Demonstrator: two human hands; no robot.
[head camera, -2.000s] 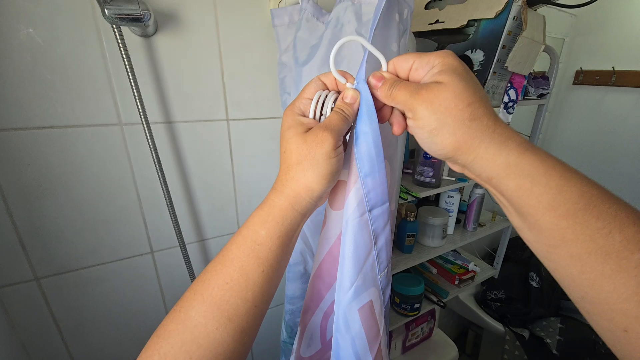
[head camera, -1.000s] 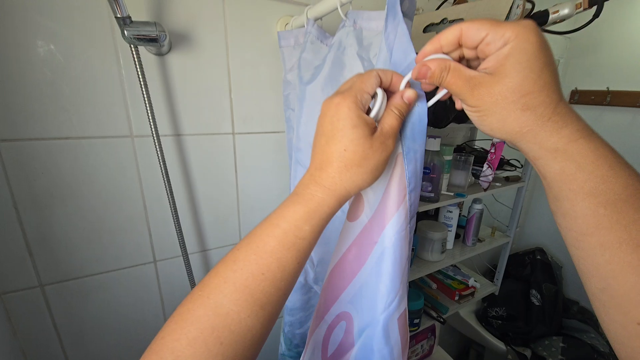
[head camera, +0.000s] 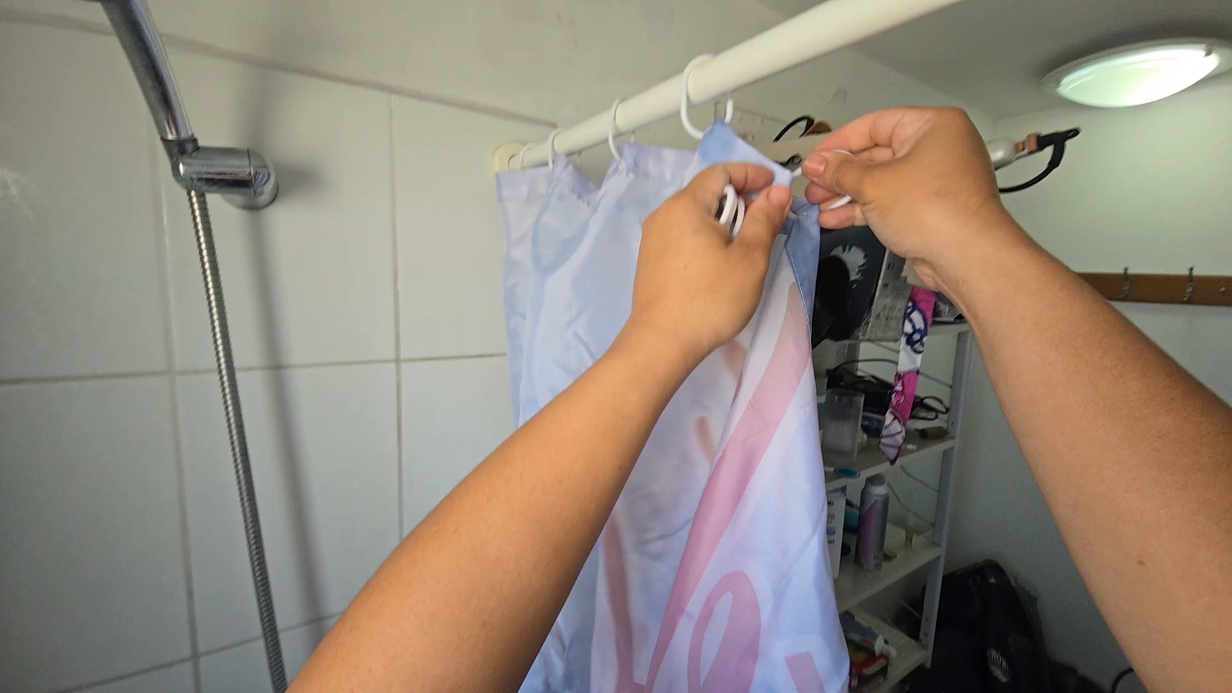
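Note:
A light blue and pink shower curtain (head camera: 597, 289) hangs from a white curtain rod (head camera: 770, 60) by several white rings, one of them a ring (head camera: 686, 96) near the middle. My left hand (head camera: 707, 250) pinches the curtain's top edge between thumb and fingers and keeps spare white rings (head camera: 731, 210) in its curled fingers. Close to its right, my right hand (head camera: 900, 183) grips another white ring (head camera: 839, 202), partly hidden by the fingers, at the curtain's top edge. Whether that ring passes through the cloth cannot be told.
On the left tiled wall are a chrome shower holder (head camera: 226, 173) and a metal hose (head camera: 231, 395). Behind the curtain at right stands a white shelf rack (head camera: 938, 539) with bottles and boxes. A lit ceiling lamp (head camera: 1136, 75) and a wooden hook rail (head camera: 1155, 288) are farther right.
The view has tilted up, so the rod and its rings now show. Both hands have moved up with the curtain edge, close below the rod. The right hand still holds a white ring.

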